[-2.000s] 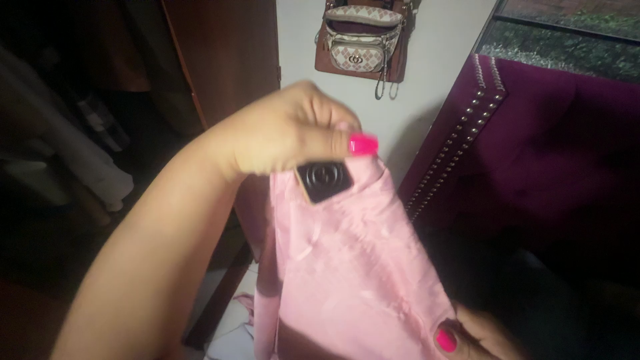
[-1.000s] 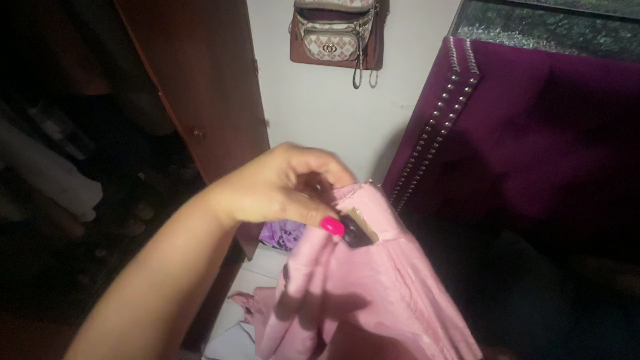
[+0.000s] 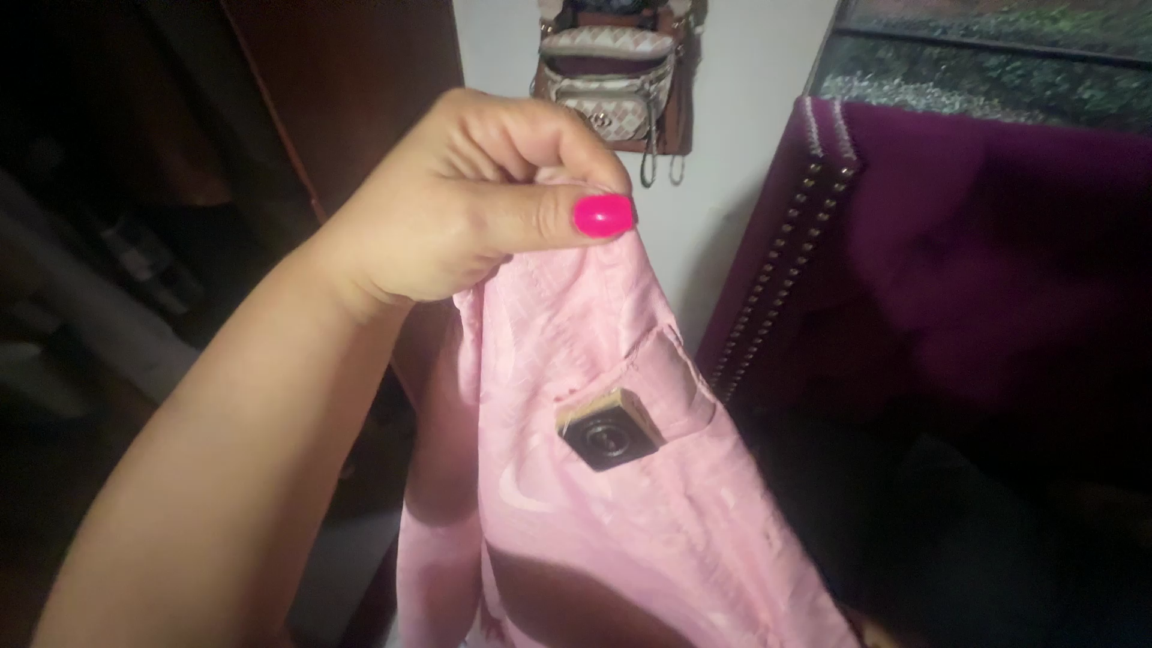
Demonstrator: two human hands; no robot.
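Observation:
Pinched between the thumb and fingers of my left hand [image 3: 513, 189] is the upper part of a pink cloth garment [image 3: 576, 540], which hangs down to the bottom of the view. A small dark square tag with a ring-shaped emblem and a tan edge [image 3: 608, 436] lies on the cloth below my fingers, beside a folded or cut opening in the fabric. Of my right hand, only what may be a small bit of skin shows at the bottom edge by the garment; its grip cannot be made out.
A patterned bag with a chain [image 3: 616, 90] hangs on the white wall. To the right stands a purple studded headboard [image 3: 972, 252], with a picture or window above. A brown wooden door [image 3: 360, 81] and dark hanging clothes are at the left.
My left hand now holds the garment above the dark tag, where one second ago its thumb was beside it. My right hand, seen on the cloth two seconds ago, has nearly left view.

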